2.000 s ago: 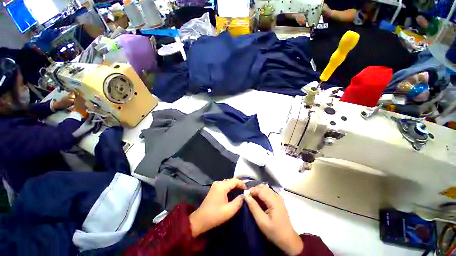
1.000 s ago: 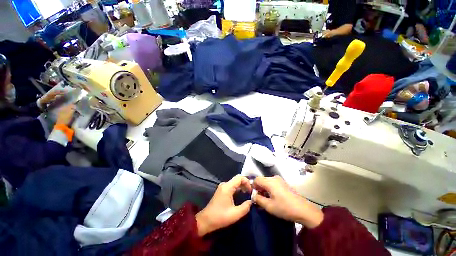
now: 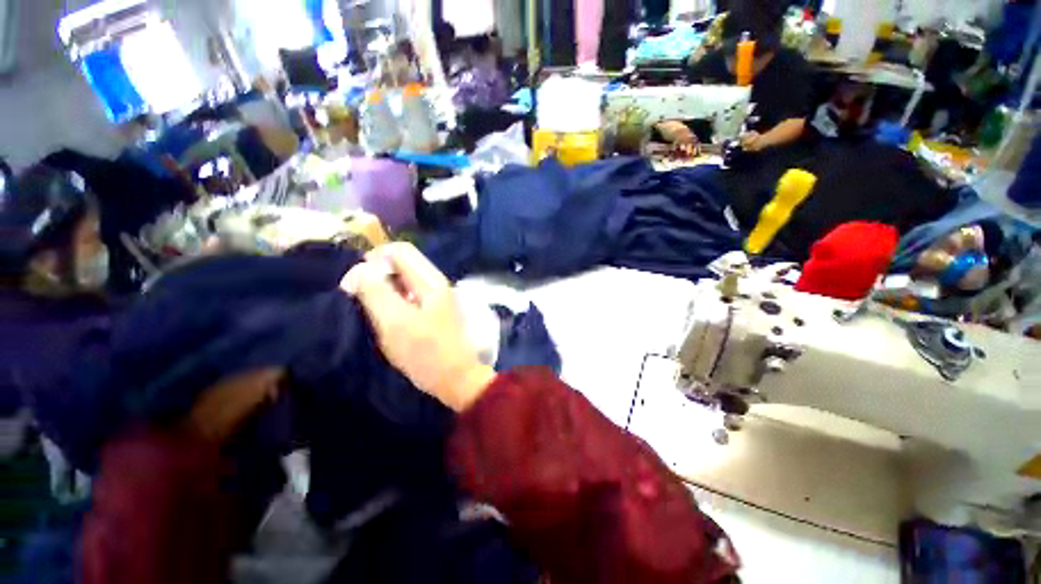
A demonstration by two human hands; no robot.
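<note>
The navy garment (image 3: 331, 399) is raised in front of me at the left and is blurred. My right hand (image 3: 413, 325) grips its upper edge, fingers closed on the cloth. My left hand (image 3: 236, 402) is mostly covered by the garment and blurred; its grip cannot be made out. The white sewing machine (image 3: 845, 376) stands at the right, with no cloth seen under its head.
A yellow-handled screwdriver (image 3: 781, 210) stands on the machine head, with a red bundle (image 3: 849, 260) behind. Navy cloth (image 3: 571, 217) is heaped at the back. A phone (image 3: 959, 554) lies lower right. One person sits left, another works at the back.
The hands have left the small spot they pinched near the table edge. The navy garment is now lifted up and left, covering the grey cloth. The view has tilted up.
</note>
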